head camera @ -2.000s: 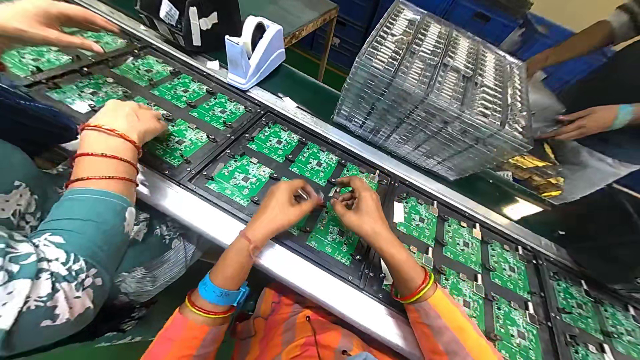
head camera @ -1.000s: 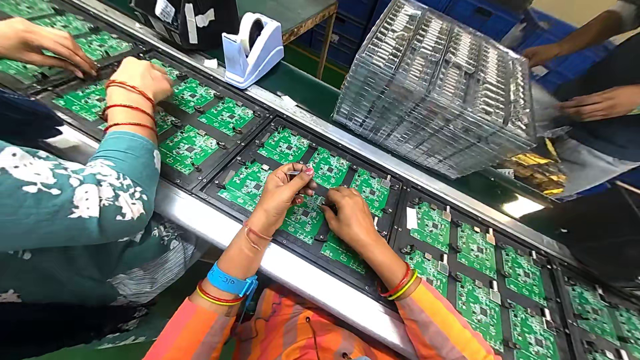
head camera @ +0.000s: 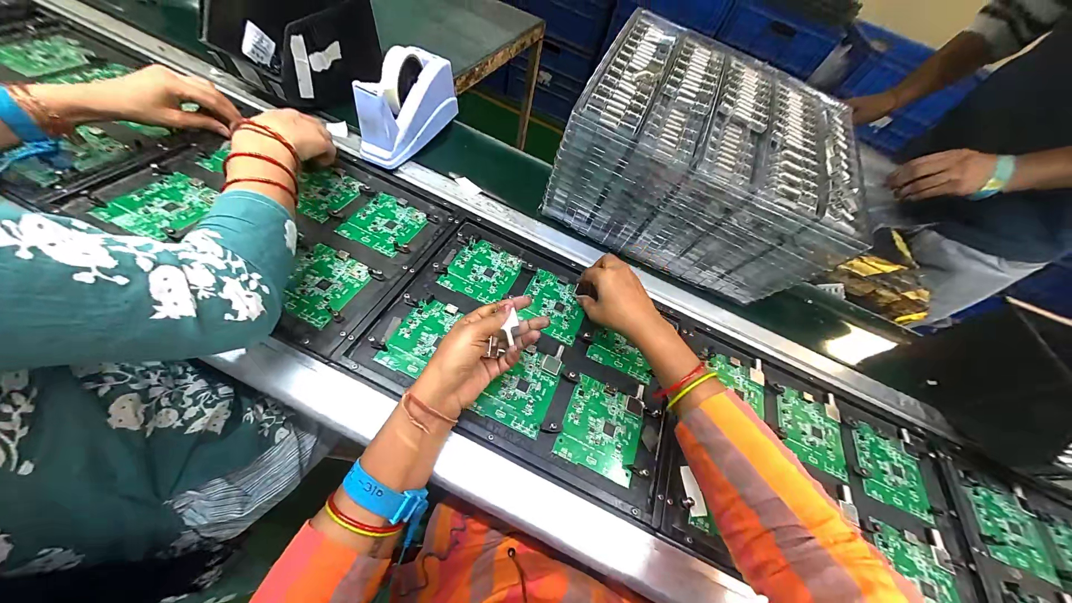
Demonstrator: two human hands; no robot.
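Note:
Several green circuit boards lie in a black pallet frame (head camera: 494,433). My left hand (head camera: 477,347), palm up with a blue wrist strap, holds small metal connector parts (head camera: 500,345) above the boards. My right hand (head camera: 617,293) has its fingertips at the upper right edge of a circuit board (head camera: 553,306); whether a part is between them is hidden. Nearer me, another circuit board (head camera: 599,429) carries a metal part at its upper right corner.
A tall stack of clear plastic trays (head camera: 712,159) with metal parts stands beyond the pallets. A white tape dispenser (head camera: 405,109) is left of it. A co-worker's hands (head camera: 280,142) work at the left pallet; another person's hand (head camera: 955,174) is behind the stack. A metal rail (head camera: 536,511) runs along the near edge.
My hands have moved apart: the right one has gone from beside the left to the board's far edge, and the left has opened out palm up. The co-worker's arms at left reach farther in.

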